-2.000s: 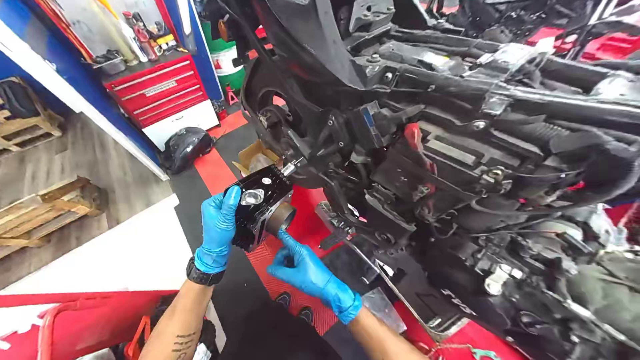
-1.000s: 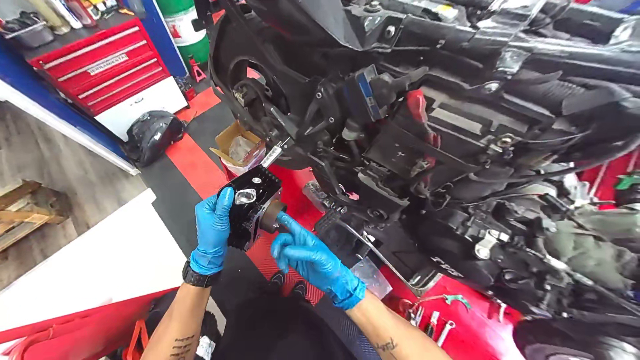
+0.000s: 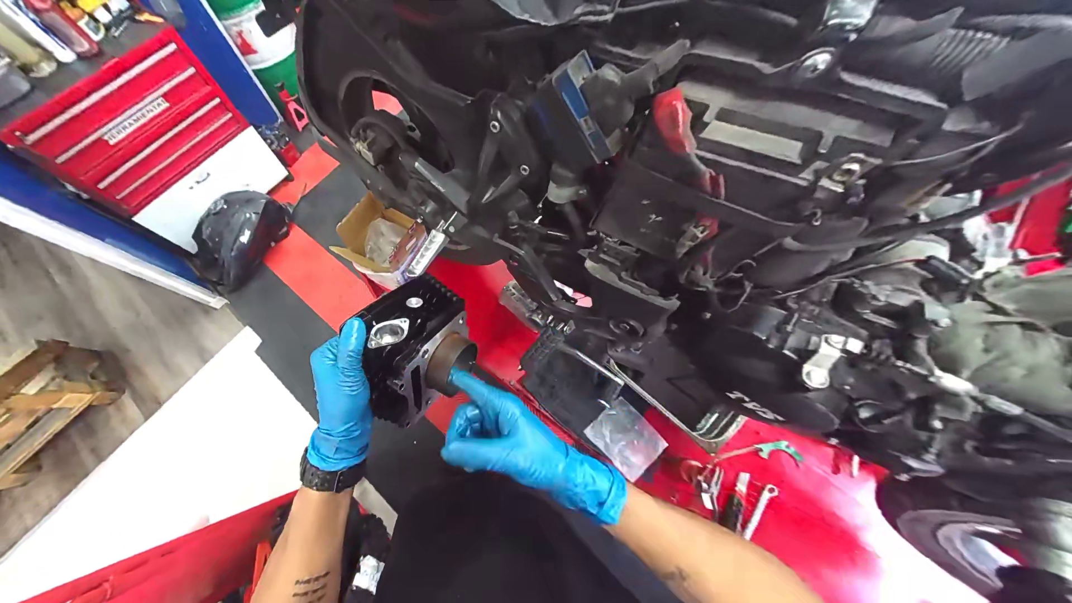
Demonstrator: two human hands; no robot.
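My left hand [image 3: 343, 398], in a blue glove, grips a black engine cylinder block [image 3: 394, 343] by its left side. A round brownish cylinder sleeve [image 3: 450, 362] sticks out of the block's right face. My right hand [image 3: 523, 440], gloved too, has its index finger extended, the tip at the sleeve's open end; whether it reaches inside is hard to tell. The other right fingers are curled with nothing visible in them. Just beyond the block is the partly stripped motorcycle [image 3: 653, 218], with dark panels, cables and brackets exposed.
An open cardboard box [image 3: 368, 243] holds a plastic bag behind the block. A black helmet-like object [image 3: 239, 234] lies beside a red tool cabinet [image 3: 142, 117]. Wrenches [image 3: 760, 511] and a clear plastic bag [image 3: 626, 437] lie right of my hands. A wooden pallet [image 3: 50, 406] stands far left.
My left hand keeps its grip on the block, and my right index finger stays at the sleeve. The view has shifted, bringing the wrenches at the lower right into sight.
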